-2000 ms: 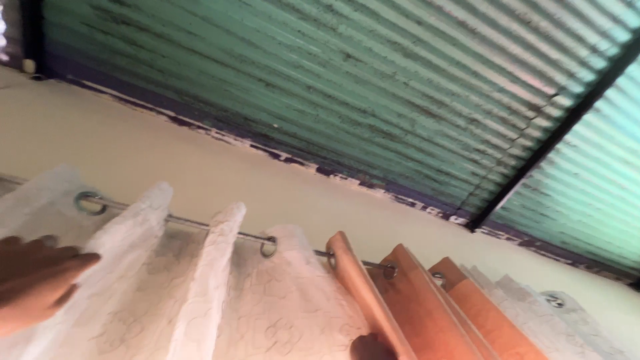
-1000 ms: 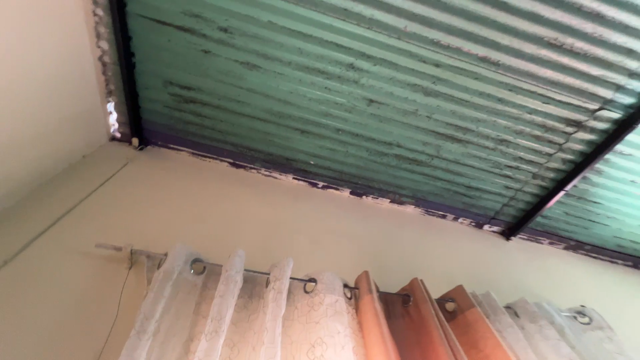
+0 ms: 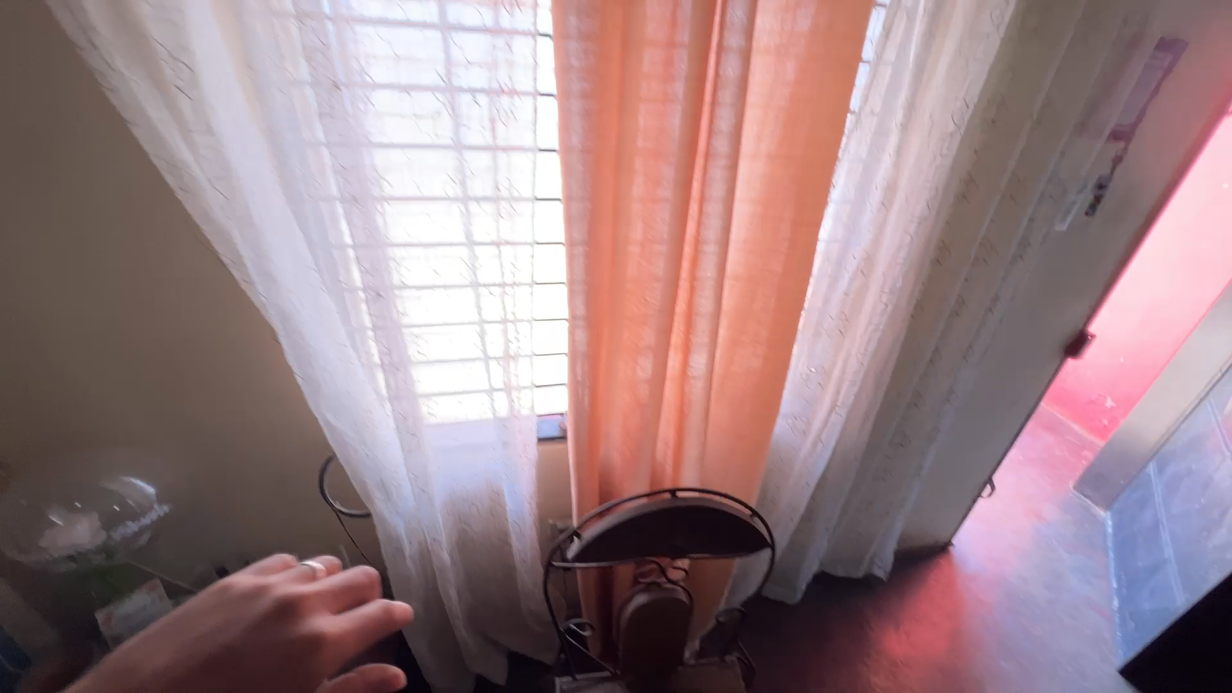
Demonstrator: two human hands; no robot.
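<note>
My left hand [image 3: 289,626], a ring on one finger, is at the lower left with its fingers partly spread and nothing seen in them. It is nearest to the lower part of a sheer white patterned curtain [image 3: 318,337]; whether it touches the cloth cannot be told. An orange curtain [image 3: 674,289] hangs in the middle before a bright window with horizontal bars [image 3: 462,269]. More sheer white curtain [image 3: 885,337] hangs to its right. My right hand is out of view.
A metal-framed chair [image 3: 664,525] stands below the orange curtain. At the lower left is a clear balloon-like globe [image 3: 87,515] with a flower inside. A door [image 3: 1020,385] stands at the right, beside the reddish floor [image 3: 924,626].
The view has swung down from the roof sheets and curtain rod to the lower curtains and floor. My left hand, out of view one second ago, is in view again.
</note>
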